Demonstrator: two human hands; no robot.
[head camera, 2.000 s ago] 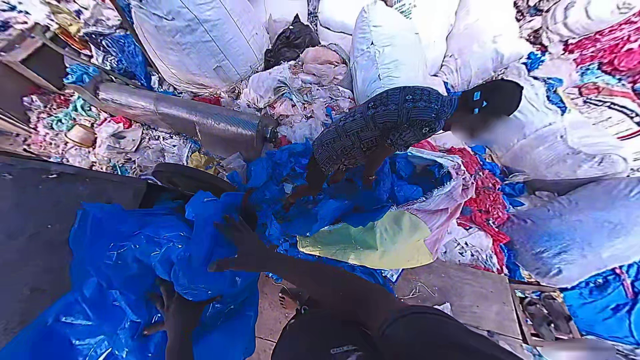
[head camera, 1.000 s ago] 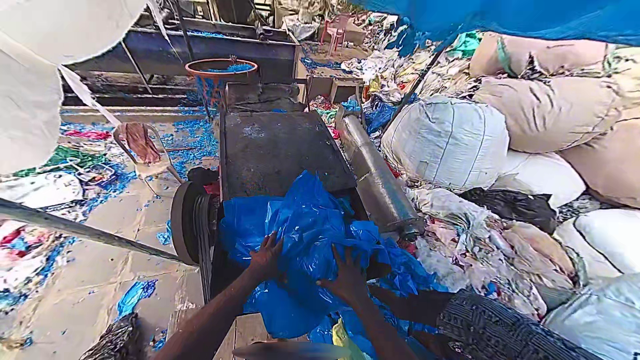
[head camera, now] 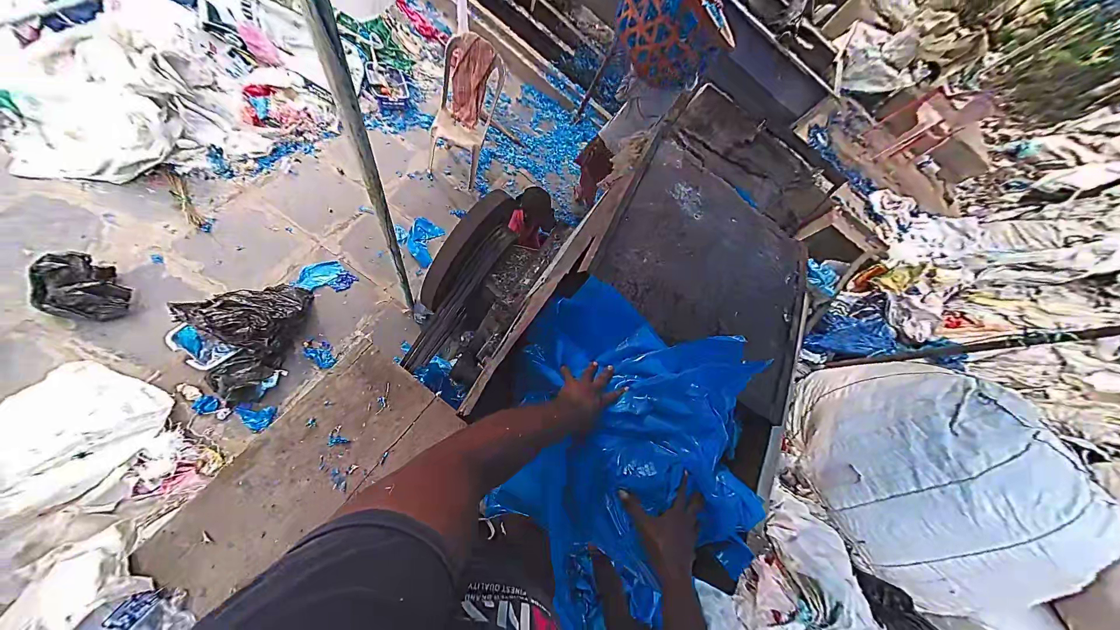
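Crumpled blue plastic sheeting [head camera: 647,394] fills the near opening of a dark metal machine [head camera: 700,245]. On the upper left of the sheeting lies my left hand [head camera: 588,398], its fingers spread. My right hand [head camera: 667,525] rests lower down against the same plastic, near the bottom of the view, fingers apart; whether it pinches any film is hard to tell. The sheeting hangs over the machine's near edge in folds. What lies beneath the plastic is hidden.
Left of the opening stands a belt pulley wheel [head camera: 468,249]. A slanting pole [head camera: 359,149] rises beyond it, near a plastic chair [head camera: 466,105]. A large white sack [head camera: 954,490] sits at right. Concrete slabs [head camera: 297,472] lie at left, with black plastic bags [head camera: 249,328] on the floor.
The view has turned a lot. Both hands remain on the blue sheeting. The co-worker's patterned sleeve, seen at lower right one second ago, is out of view.
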